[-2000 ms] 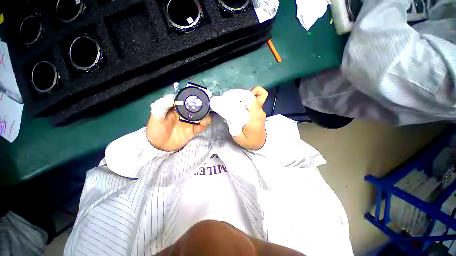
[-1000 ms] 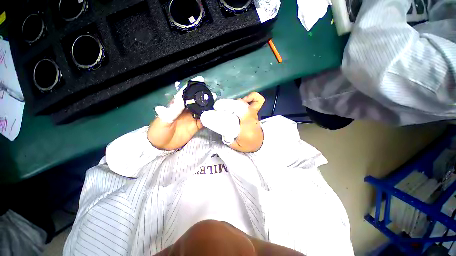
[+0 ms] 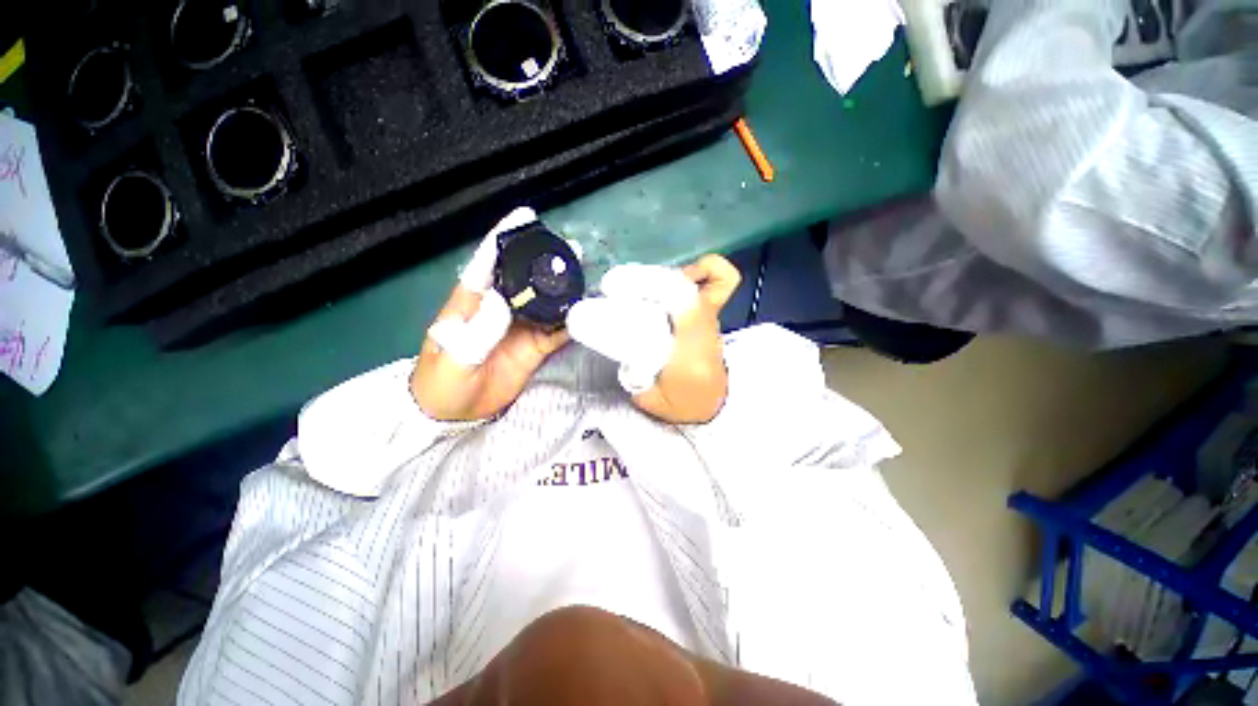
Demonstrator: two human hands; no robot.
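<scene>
A round black smartwatch body [image 3: 541, 273] is held above the bench's front edge, its back with the round sensor centre facing up. My left hand [image 3: 476, 338], with white finger cots, grips it from the left and below. My right hand [image 3: 662, 338] is at its right, with white covers or a white wipe over the fingers; the fingertips are at or very near the watch's right rim. Whether they touch it is hard to tell. The black foam tray [image 3: 414, 186] lies beyond, with several watches, glass up, and one empty pocket.
An orange stick [image 3: 753, 149] and a white wipe [image 3: 855, 42] lie on the green bench mat [image 3: 180, 414]. Handwritten paper [image 3: 28, 304] with a pen is at left. Another person's sleeve [image 3: 1090, 179] and a white tray [image 3: 935, 69] are at right. A blue rack [image 3: 1104, 545] stands at lower right.
The watch has tilted in my left hand, and my left fingers have shifted around its rim. My right fingers have drawn slightly back to the right since the last frame. The view has shifted slightly.
</scene>
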